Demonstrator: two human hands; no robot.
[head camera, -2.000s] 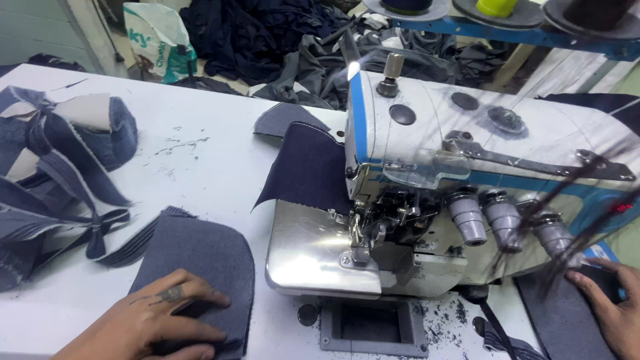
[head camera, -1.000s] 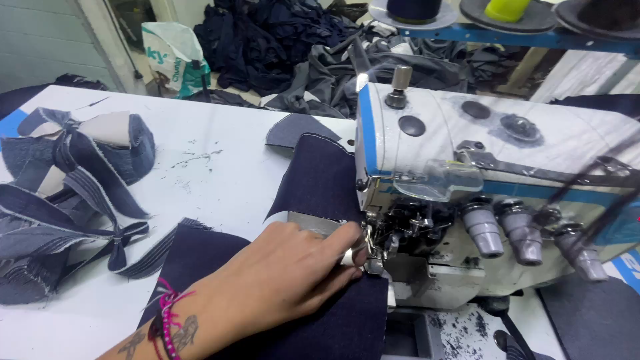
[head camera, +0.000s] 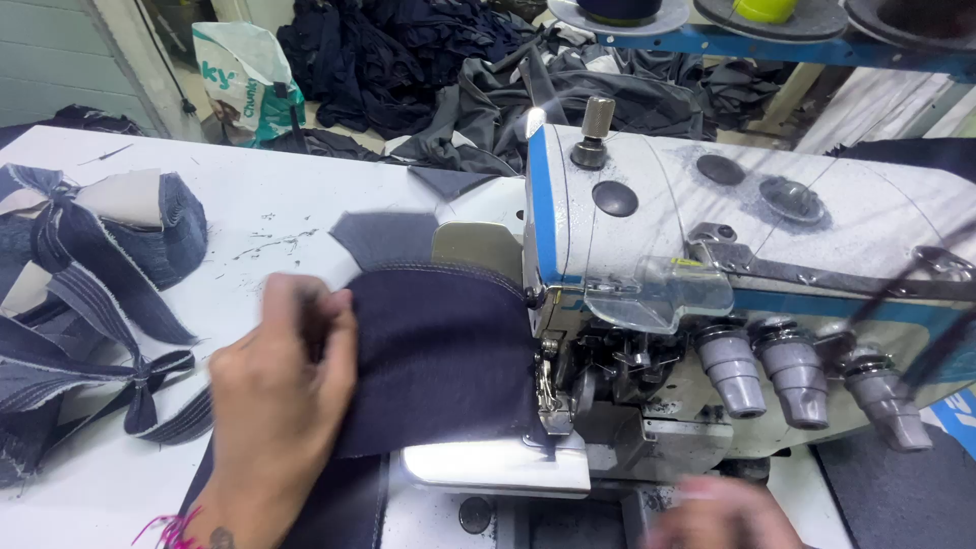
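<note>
My left hand (head camera: 286, 381) grips the left edge of a dark navy denim piece (head camera: 442, 358), whose curved top edge bears stitching. The piece's right edge lies at the presser foot (head camera: 553, 396) of a white and blue overlock sewing machine (head camera: 648, 198), above its polished metal plate (head camera: 496, 465). Under my left wrist lies another dark denim piece (head camera: 351, 496). My right hand (head camera: 720, 515) is blurred at the bottom edge, in front of the machine; its fingers cannot be made out clearly.
Tied bundles of denim strips (head camera: 137, 366) lie on the white table (head camera: 252, 175) at the left. Grey-blue denim pieces (head camera: 393, 236) lie behind the plate. A dark piece (head camera: 900, 480) is at the right. Thread cones (head camera: 766, 9) stand above; heaped fabric (head camera: 579, 91) lies beyond the table.
My left hand has moved left from the presser foot to the fabric's left edge. My right hand, out of view one second ago, shows at the bottom.
</note>
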